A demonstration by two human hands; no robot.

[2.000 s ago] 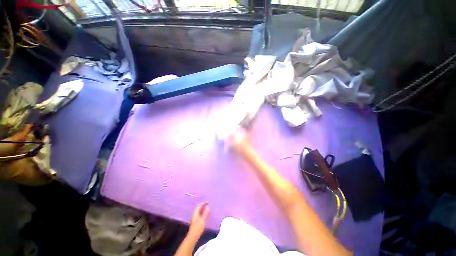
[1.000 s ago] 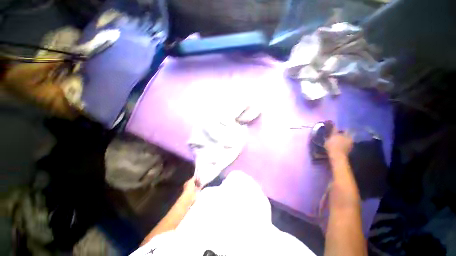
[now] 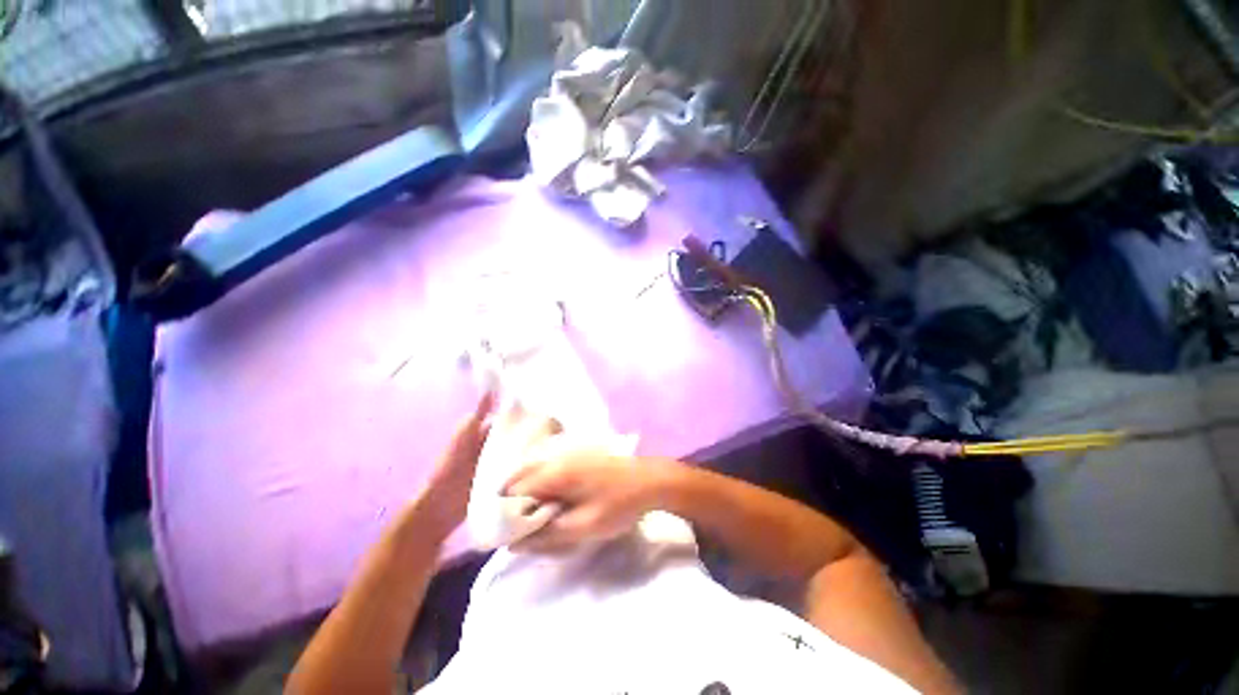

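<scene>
A white garment piece (image 3: pixel 546 384) lies on the purple pressing table (image 3: pixel 292 448) and reaches to its near edge, where it merges with my white top. My right hand (image 3: pixel 578 500) pinches the near part of the cloth with bent fingers. My left hand (image 3: pixel 469 441) is at the left edge of the cloth, fingers pointing away; whether it grips the cloth is unclear. The electric iron (image 3: pixel 707 281) stands untouched to the right, at the edge of the black rest pad (image 3: pixel 784 278).
A crumpled white garment pile (image 3: pixel 612 129) lies at the far side. A long blue bar (image 3: pixel 326 204) runs along the far left edge. The iron's cord (image 3: pixel 883 440) runs off right over the table edge. Another purple-covered table (image 3: pixel 48 475) stands at left. Cloth heaps are at right.
My right hand has let go of the iron and moved left onto the garment piece. My left hand has moved up along the cloth. The view has turned right.
</scene>
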